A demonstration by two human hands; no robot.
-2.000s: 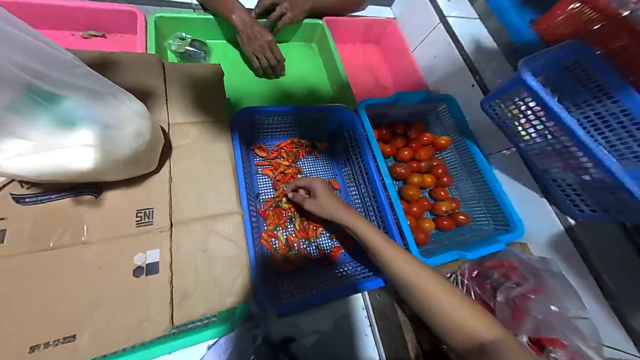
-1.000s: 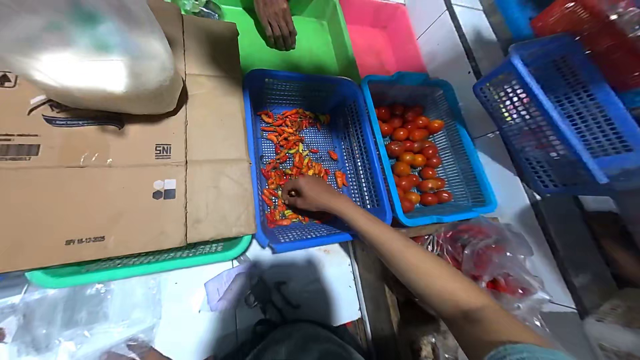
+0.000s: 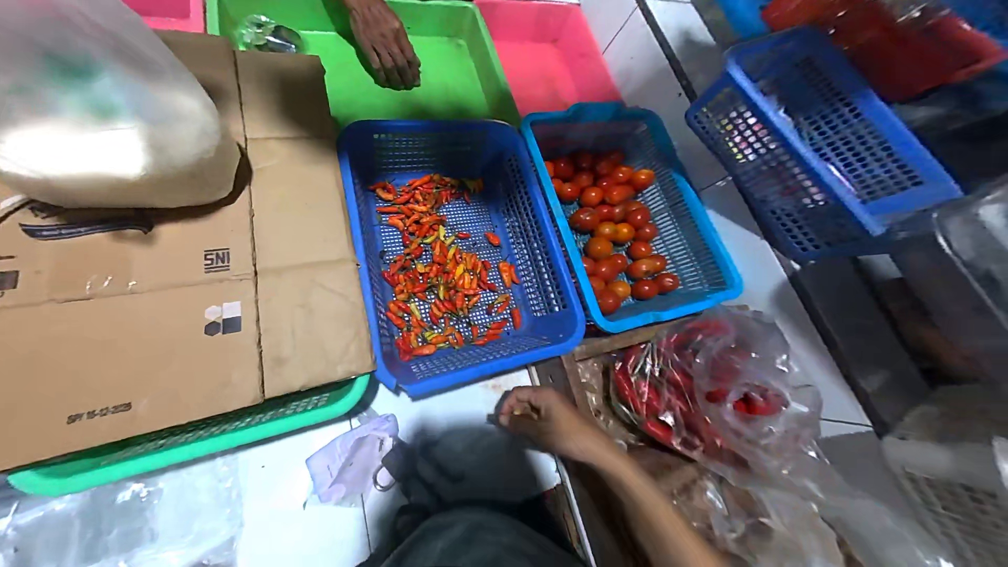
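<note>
Small red, orange and yellow chili peppers (image 3: 441, 276) lie spread in a dark blue plastic basket (image 3: 465, 381). My right hand (image 3: 543, 417) is just below that basket's near edge, over the white tiles, fingers curled with fingertips close together; whether something small is between them I cannot tell. Beside it, a light blue basket (image 3: 713, 260) holds red and orange tomatoes (image 3: 618, 228). A clear plastic bag of red chilies (image 3: 669, 386) lies to the right of my hand. My left hand is not in view.
Flattened cardboard (image 3: 157, 339) covers a green basket (image 3: 189, 441), with a filled plastic bag (image 3: 110, 118) on top. Another person's hand (image 3: 386, 47) rests over a green tray (image 3: 465, 55), beside a pink tray (image 3: 551, 47). Blue baskets (image 3: 819, 142) stand at right. A lilac cloth (image 3: 354, 461) lies on the tiles.
My right hand has left the chilies and moved back toward my body, below the dark blue basket. Two hands of the other person showed at the green tray earlier; one shows now.
</note>
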